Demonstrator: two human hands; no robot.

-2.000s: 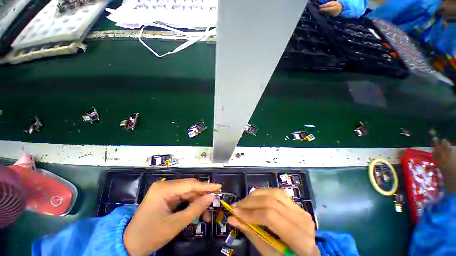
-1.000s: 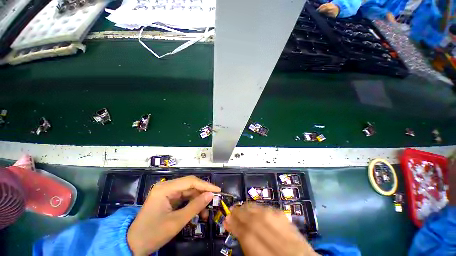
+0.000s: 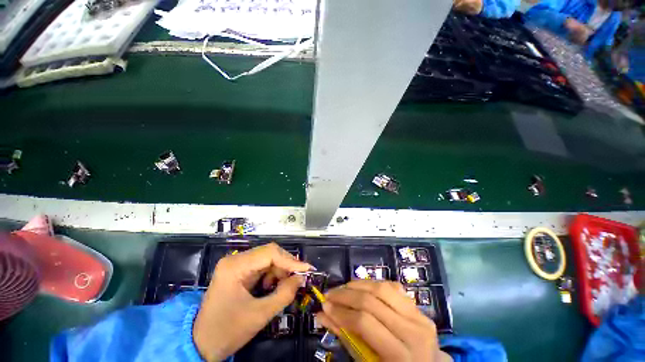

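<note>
A small electronic module (image 3: 313, 278) with a silvery edge is pinched between the thumb and index finger of my left hand (image 3: 244, 300). My right hand (image 3: 382, 318) holds the yellow tweezers (image 3: 358, 345), their tip at the module. The rear end of the tweezers is cut off by the lower edge. Both hands are above the black compartment tray (image 3: 177, 265), whose pockets hold several modules (image 3: 412, 274). My hands hide part of the tray's middle.
Modules lie on the green conveyor belt (image 3: 212, 113) behind a metal post (image 3: 353, 106). One module (image 3: 235, 225) is on the metal edge. A pink-red fan (image 3: 71, 269) stands left. A pale yellow ring (image 3: 544, 253) and a red basket (image 3: 581, 276) with a person's sleeve are right.
The modules on the belt have moved right. My right hand dabbed across and is now clearer, with more of the yellow tweezers showing. My left hand keeps its hold. The neighbour's hand has left the red basket.
</note>
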